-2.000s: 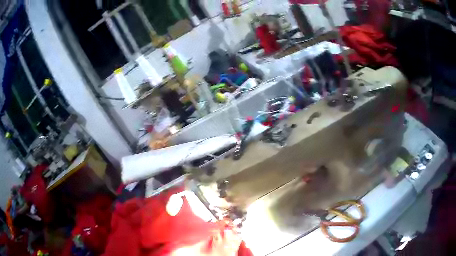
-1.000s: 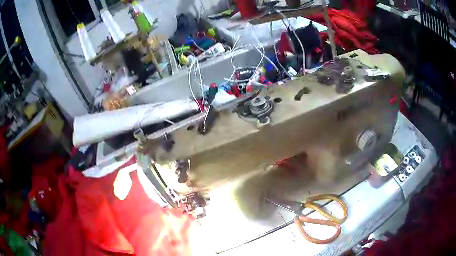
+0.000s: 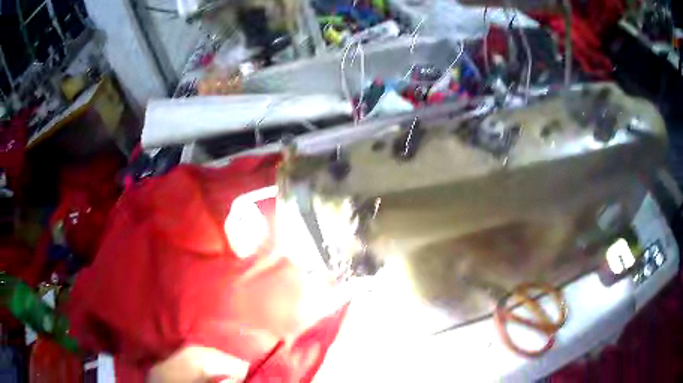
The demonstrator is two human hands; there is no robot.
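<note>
The bright red cloth (image 3: 172, 269) lies left of and under the needle area of the beige sewing machine (image 3: 479, 179). The presser foot area (image 3: 363, 262) is blurred in strong lamp glare. What looks like my left hand (image 3: 198, 365) is at the bottom edge, on the near part of the red cloth. It is cut off and overexposed, so its grip is not clear. My right hand is not in view. Scissors with orange-yellow loop handles (image 3: 530, 319) lie on the white machine bed below the arm.
A long white roll (image 3: 243, 118) lies behind the machine. A thread-filled trough (image 3: 419, 90) runs along the back. The control panel (image 3: 648, 262) is at the right end. A green object (image 3: 34, 310) and more red cloth are at the left. Another red heap (image 3: 580, 45) is at the back right.
The view has shifted, and the machine now sits further right. More of the red cloth shows, spread beside the needle. A hand has come in at the bottom edge. The scissors remain on the bed.
</note>
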